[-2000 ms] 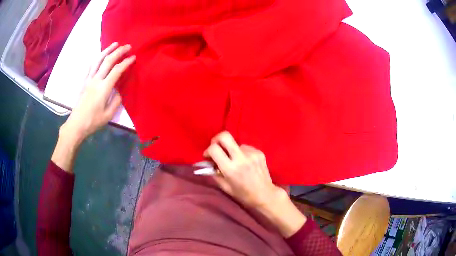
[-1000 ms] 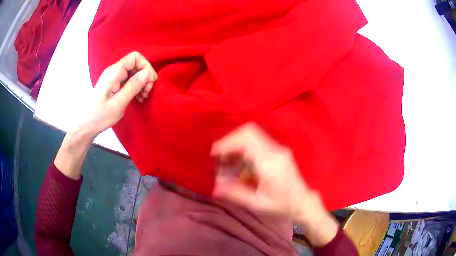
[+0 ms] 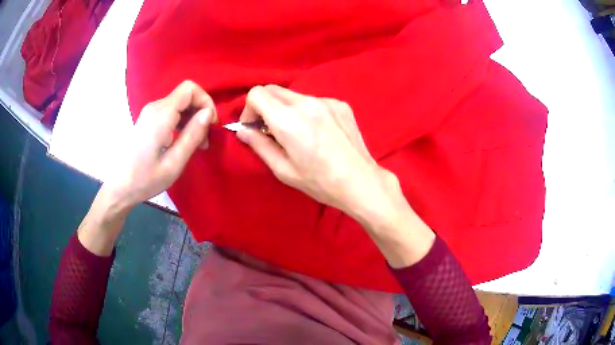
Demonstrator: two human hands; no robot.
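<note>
A bright red garment [image 3: 431, 182] lies spread over the white table, its lower edge against my apron. My left hand [image 3: 165, 138] pinches a bit of the red cloth at the left between thumb and fingers. My right hand [image 3: 303, 138] holds small thread snips [image 3: 236, 126], their pale blades pointing left, close to my left fingertips. Most of the snips is hidden in my right hand. Whether a thread lies between the blades is too small to tell.
The white tabletop [image 3: 580, 168] shows at the right, with its edge along the lower left. A white bin [image 3: 15, 94] with dark red cloth [image 3: 54, 60] stands at the upper left. A wooden stool [image 3: 498, 315] is partly visible under the table at the lower right.
My left hand has gone from lying open at the garment's left edge to pinching the cloth. My right hand has moved up and left with the snips, from near the lower edge to my left fingertips.
</note>
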